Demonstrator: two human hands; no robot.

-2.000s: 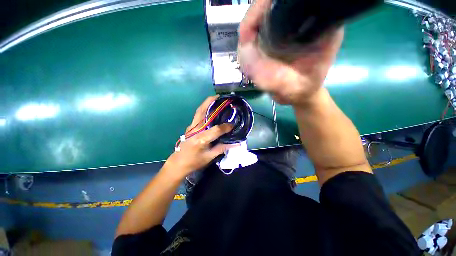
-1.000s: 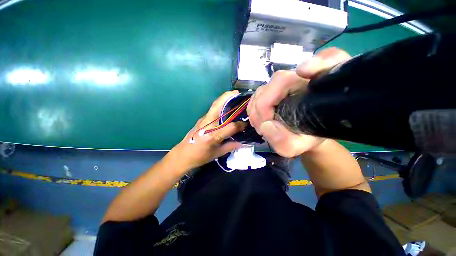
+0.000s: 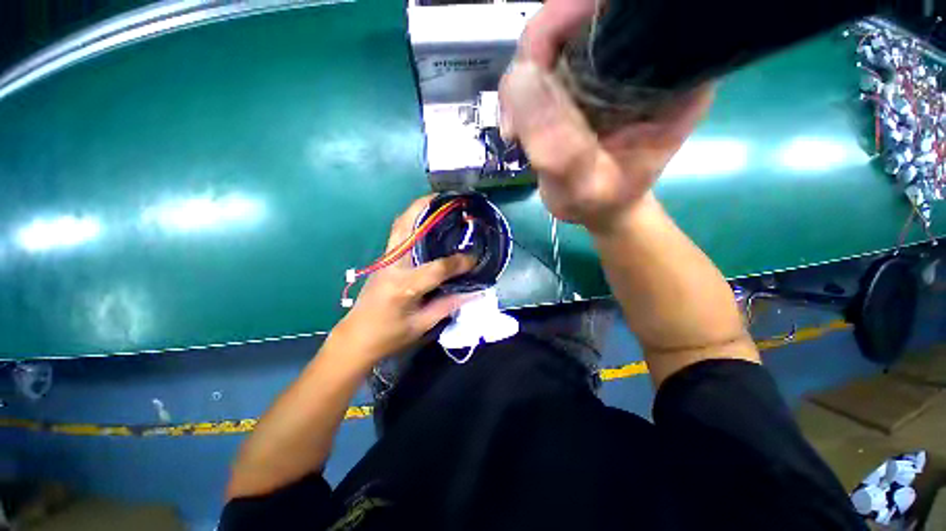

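Note:
My left hand (image 3: pixel 399 296) holds a round device housing (image 3: pixel 464 241) at the bench edge, with fingers inside its black opening. Red, orange and yellow lead wires (image 3: pixel 410 245) come out of the housing to small white connectors (image 3: pixel 351 276) over my left hand. A white bracket (image 3: pixel 479 322) hangs below the housing. My right hand (image 3: pixel 602 140) is raised, slightly blurred, around the lower part of a black electric screwdriver (image 3: pixel 685 52). The screwdriver's bit is not visible.
A silver-grey screw feeder (image 3: pixel 472 62) stands on the green bench (image 3: pixel 228 135) beyond the housing. Small wired components (image 3: pixel 908 114) are piled at the bench's right end. A black round disc (image 3: pixel 887 311) is at the right below the bench edge. Cardboard (image 3: pixel 877 394) lies at the lower right.
Since one second ago, my right hand and the screwdriver have lifted up and away from the housing, leaving its opening visible. My left hand still holds the housing.

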